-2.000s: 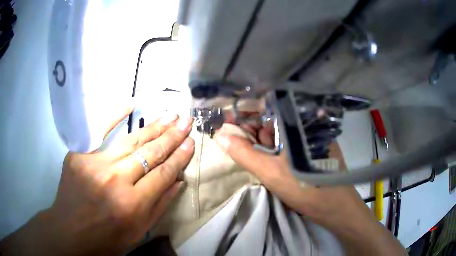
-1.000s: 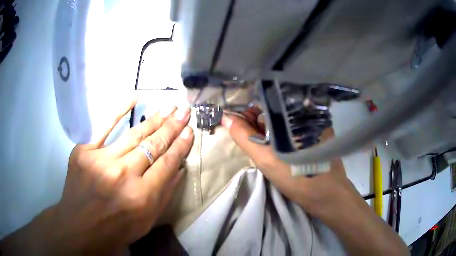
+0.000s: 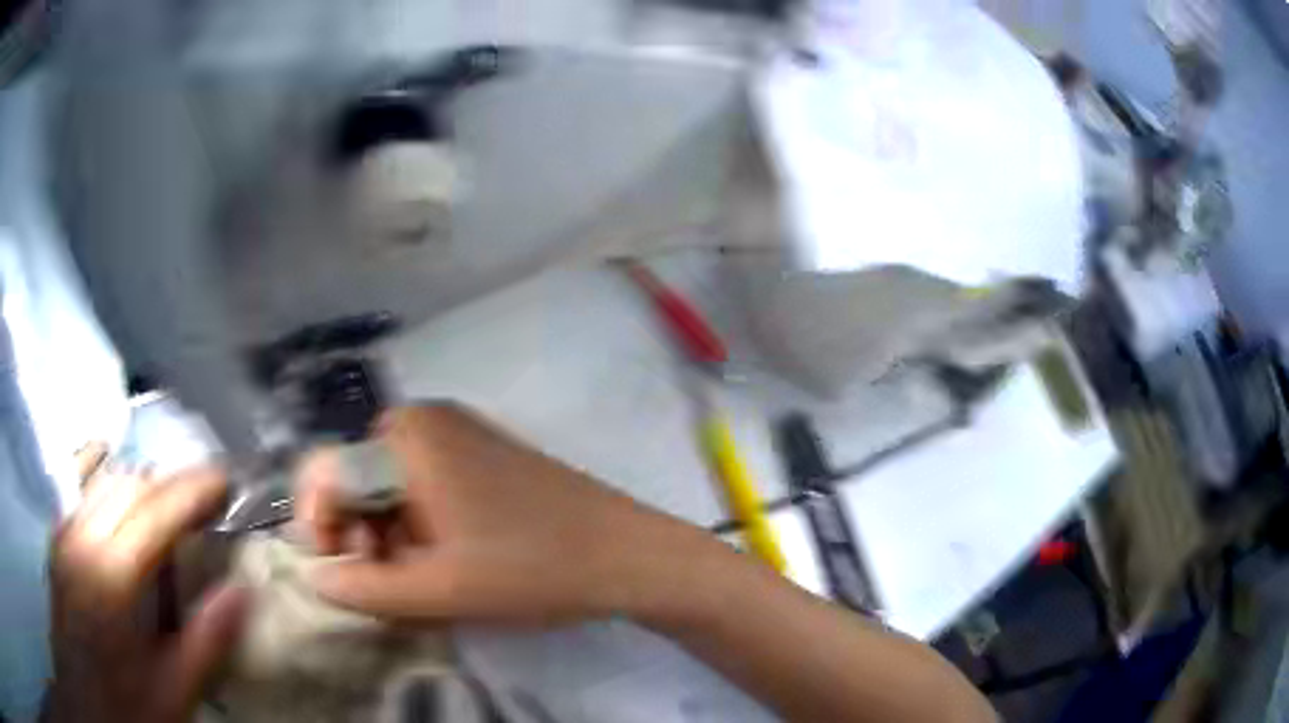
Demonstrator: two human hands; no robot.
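The picture is blurred. Beige cloth (image 3: pixel 290 600) lies bunched at the lower left, with greyish folds below it. My left hand (image 3: pixel 120 579) is at the lower left edge, partly cut off, its fingers and thumb spread beside the cloth. My right hand (image 3: pixel 467 530) is right of it, over the cloth, with fingers curled around or behind a small grey-cream ribbed piece (image 3: pixel 371 476); whether it grips this is unclear. The dark tension parts (image 3: pixel 332 389) of the machine head are just above. The presser foot cannot be made out.
The pale machine head (image 3: pixel 566 156) fills the upper left. A red-handled tool (image 3: pixel 686 322), a yellow-handled screwdriver (image 3: pixel 742 494) and dark snips (image 3: pixel 831 516) lie on the white table (image 3: pixel 975 516). A white cover cloth (image 3: pixel 933 156) hangs at the upper right. Blurred bundles and clutter stand beyond the table's right edge.
The view has swung right, so the tools and cover cloth show more fully. My hands no longer lie flat beside the presser foot; my right fingers are now curled by the tension parts.
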